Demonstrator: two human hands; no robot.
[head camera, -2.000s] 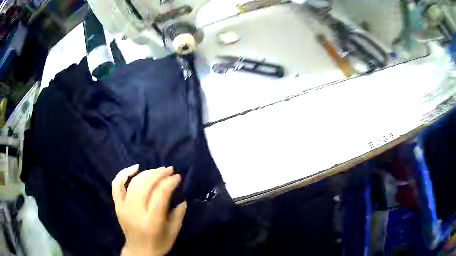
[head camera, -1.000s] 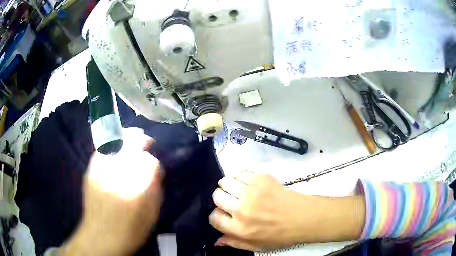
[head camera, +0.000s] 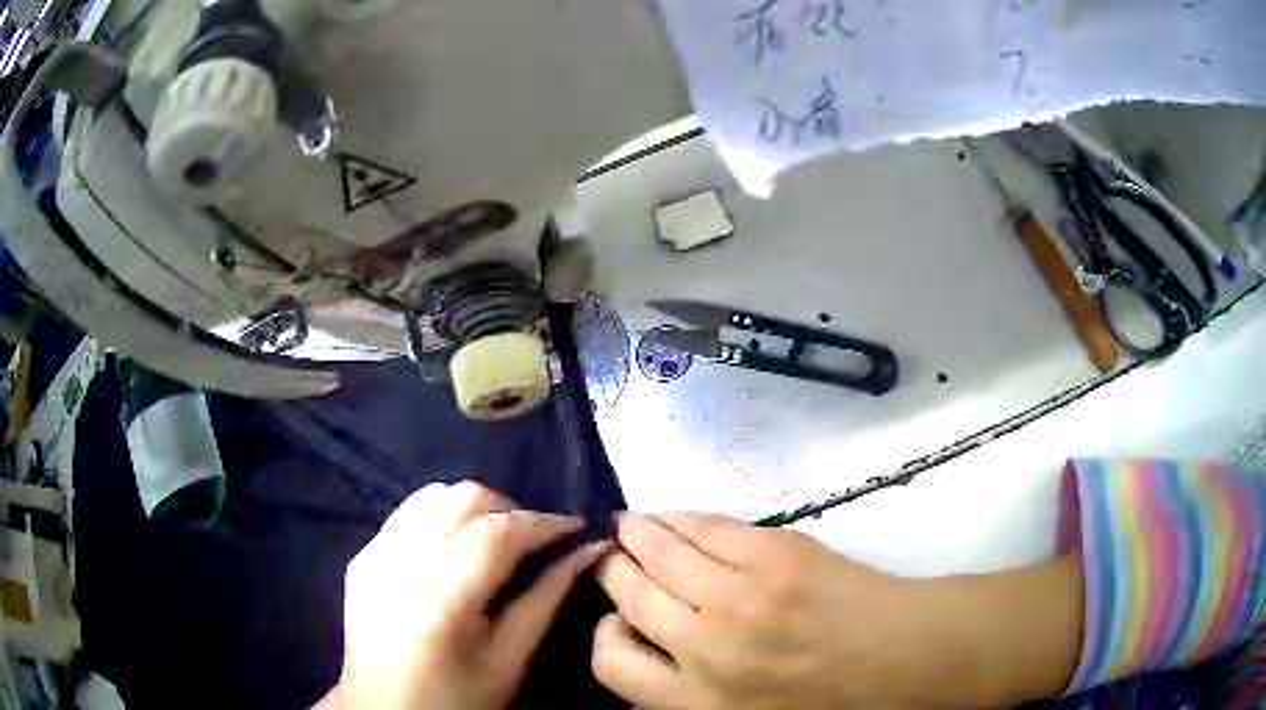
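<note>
A dark navy garment (head camera: 278, 541) lies on the table left of and below the sewing machine head (head camera: 458, 83). Its narrow seam edge (head camera: 572, 430) runs up to the needle area beside the tension assembly with the cream knob (head camera: 500, 375). My left hand (head camera: 451, 596) pinches the seam edge between thumb and forefinger. My right hand (head camera: 750, 603) pinches the same edge from the right, fingertips next to the left ones. Both hands are bare. The presser foot and needle are mostly hidden behind the tension assembly.
Thread snips (head camera: 798, 347) lie on the machine bed beside a bobbin (head camera: 667, 355). A white chip (head camera: 693, 219) lies above them. Scissors (head camera: 1145, 257) and a wooden-handled awl (head camera: 1066, 289) lie at the right. A handwritten note (head camera: 958, 70) hangs at top right. A green tube lamp (head camera: 174, 444) stands left.
The view has moved closer to the machine head. My left hand has moved from beside the lamp to the seam edge, meeting my right hand there. Two seconds ago only one hand showed.
</note>
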